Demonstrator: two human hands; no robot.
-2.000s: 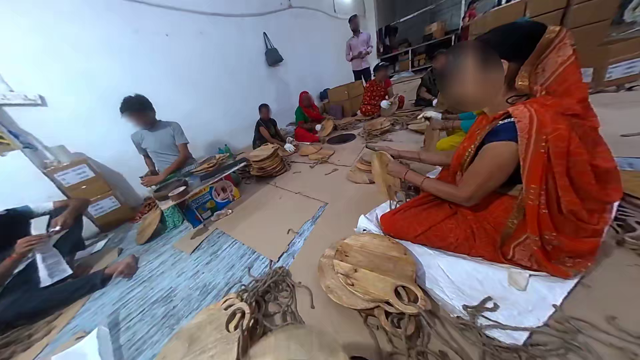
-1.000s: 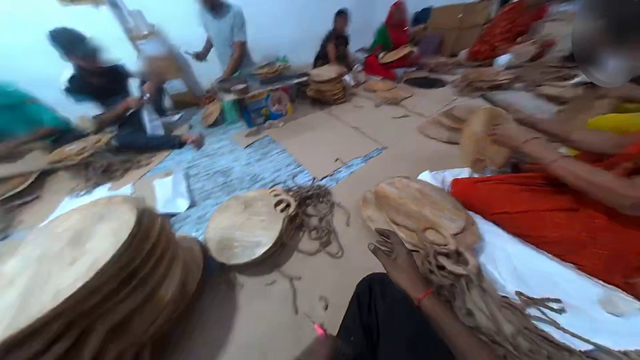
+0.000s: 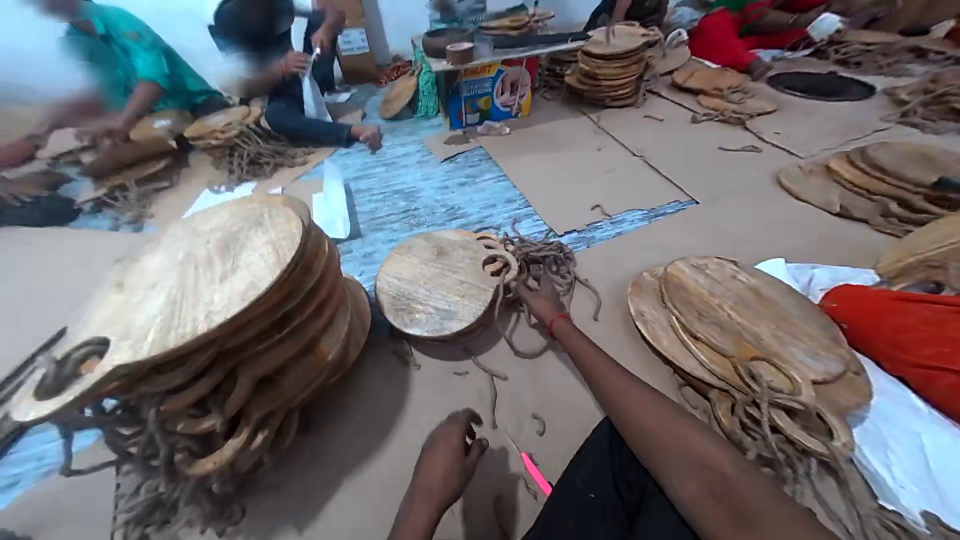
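Note:
Ahead of me lies a small stack of round wooden boards (image 3: 435, 285) whose ring handles point right, with brown cords (image 3: 551, 259) bunched at them. My right hand (image 3: 541, 300), a red thread at its wrist, reaches into these cords beside the handles; whether its fingers grip any cord cannot be told. My left hand (image 3: 452, 454) is low over the cardboard, fingers loosely curled and apart, holding nothing. Just right of it lies a pink-handled tool (image 3: 535, 474), its thin end pointing away from me. A tall stack of round boards (image 3: 217, 277) with corded handles stands at the left.
Another stack of boards (image 3: 757, 322) lies at the right, by a white sheet (image 3: 900, 427) and a person's red garment (image 3: 900, 337). Cardboard (image 3: 585, 165) and a blue mat (image 3: 435, 187) cover the floor. People sit working at the back. A low table (image 3: 510, 51) holds tape and boards.
My right hand has moved left, from the right-hand stack of boards to the cords at the middle stack. My left hand has come into view. The view has turned left since the earliest frame.

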